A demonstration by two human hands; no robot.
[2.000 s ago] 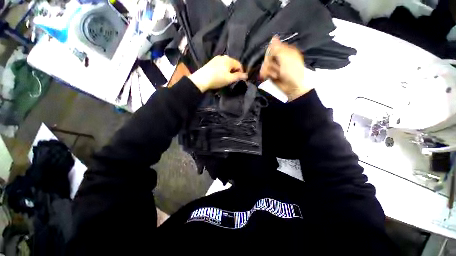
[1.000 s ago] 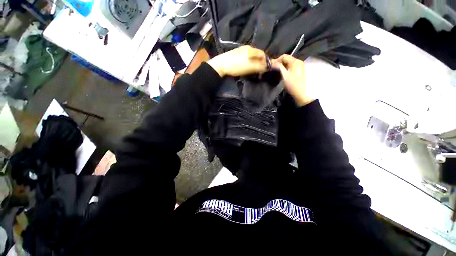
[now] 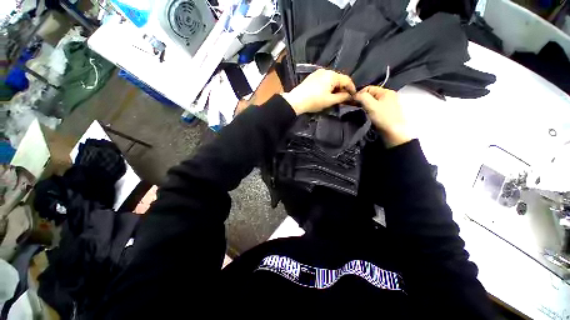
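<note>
A thick bundle of black cut pieces (image 3: pixel 322 156) lies close to my body, its stacked edges facing me. A dark cloth strip (image 3: pixel 359 130) loops at its top. Dark charcoal panels (image 3: pixel 400 47) fan out beyond my hands over the white table. My left hand (image 3: pixel 322 91) and my right hand (image 3: pixel 382 111) meet at the top of the bundle, fingertips pinched close together. They seem to hold the dark strip, though the fingers partly hide it. A thin pale cord end (image 3: pixel 387 76) sticks up behind my right hand.
The white sewing table (image 3: pixel 450 128) carries the machine's metal needle plate (image 3: pixel 500 184) at right. A grey-white fan (image 3: pixel 186 22) stands on a side table at upper left. Black cloth (image 3: pixel 94 169) is piled at lower left. A dark-filled trough (image 3: pixel 550 62) lies at upper right.
The view has shifted, so the scene sits further right. My right hand has come down from its raised position to meet my left hand at the bundle's top.
</note>
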